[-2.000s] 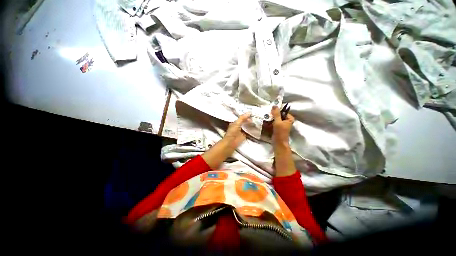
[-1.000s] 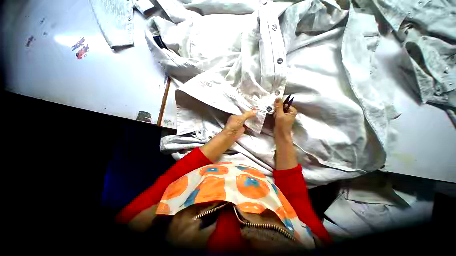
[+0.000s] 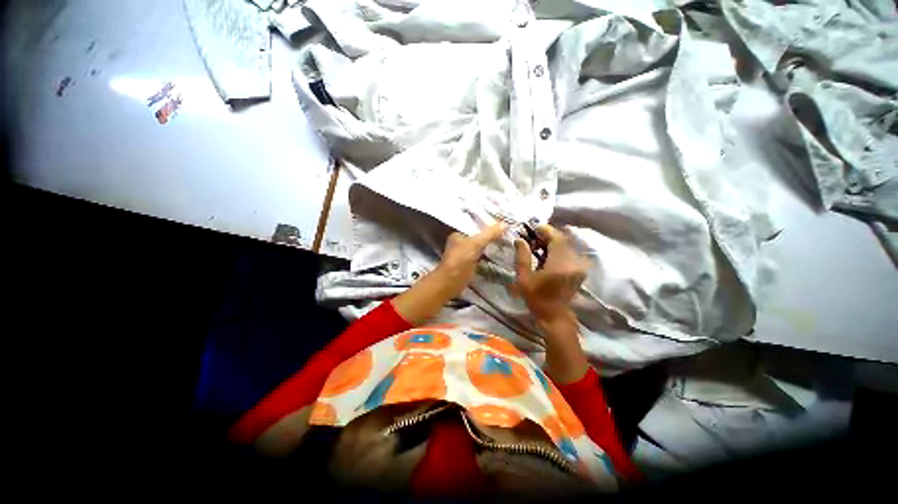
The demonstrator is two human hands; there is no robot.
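An off-white jacket (image 3: 620, 177) lies spread over the table, its lower part hanging over the near edge. Its button placket (image 3: 533, 108) runs from the top down to the hem, with several dark buttons. My left hand (image 3: 470, 258) pinches the hem cloth just left of the placket's lower end. My right hand (image 3: 553, 276) holds small dark thread snips (image 3: 536, 242), their tips pointing up and left at the cloth by the lower placket, close to my left fingertips. Any thread there is too small to see.
The glossy white table (image 3: 128, 148) shows at left with reddish marks and a brown strip. More pale garments (image 3: 847, 128) lie at the upper right. A pale sleeve (image 3: 231, 49) lies at the upper left. Pale cloth (image 3: 729, 413) is below the table edge at lower right.
My right hand has let go of the hem and turned, bringing the snips from upright beside the placket to its lower end. My left hand still pinches the hem, almost unmoved.
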